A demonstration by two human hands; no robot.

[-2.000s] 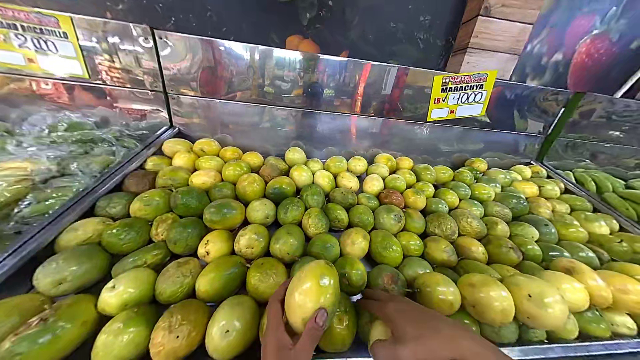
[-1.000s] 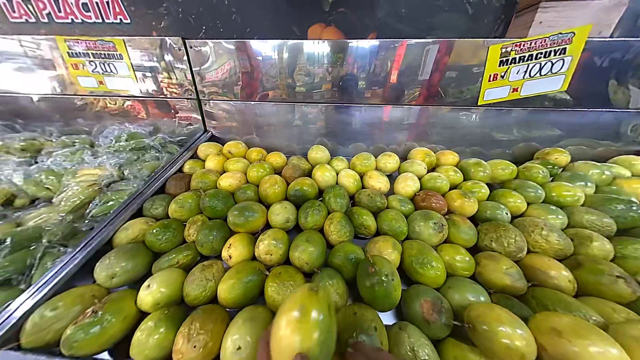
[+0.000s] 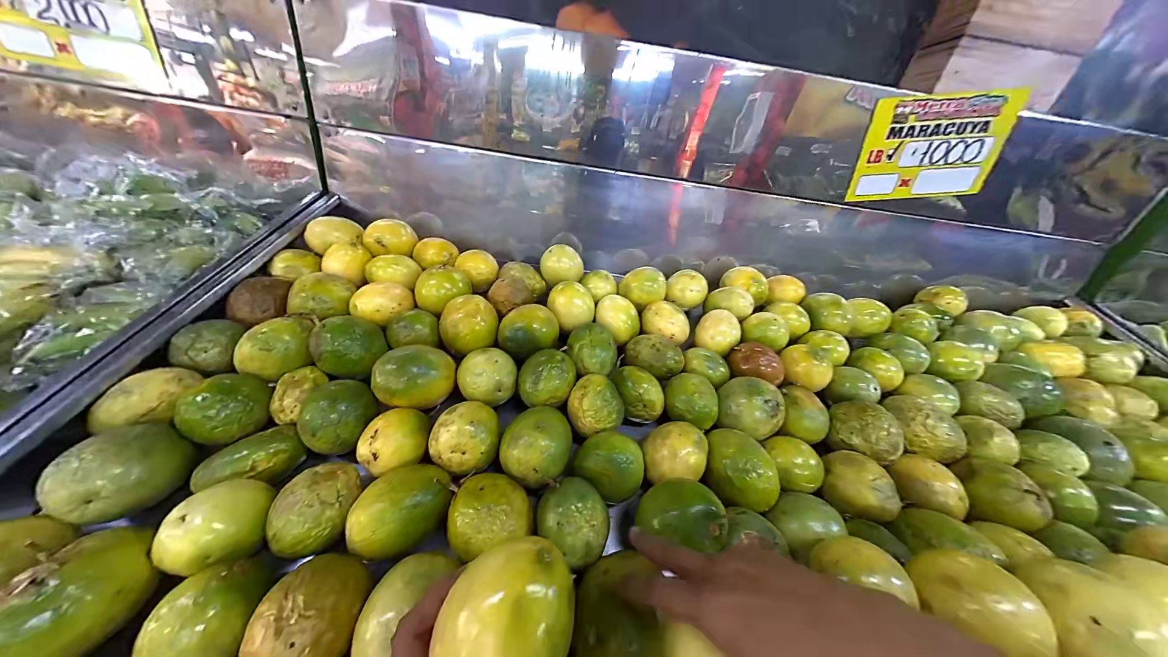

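Green and yellow passion fruits (image 3: 535, 447) lie in rows in a metal display bin. At the bottom centre, a larger yellow-green fruit (image 3: 504, 602) is in my left hand (image 3: 422, 622), of which only a bit of finger shows at the fruit's left side; the rest is hidden by the fruit and the frame's edge. My right hand (image 3: 757, 598), blurred, reaches in from the lower right, its fingers over the front fruits. Its fingertips touch or nearly touch a dark green fruit (image 3: 683, 516); whether it holds anything cannot be told.
A metal divider (image 3: 164, 319) separates the bin from plastic-wrapped green produce (image 3: 119, 237) at the left. Behind the fruits rises a reflective metal back panel (image 3: 547, 196) with a yellow price sign (image 3: 938, 146) at the right. A brown fruit (image 3: 756, 362) lies among the others.
One second ago my hands were mostly below the frame; now my right hand shows over the front fruits. The larger yellow-green fruit stays at the bottom centre. The view has shifted.
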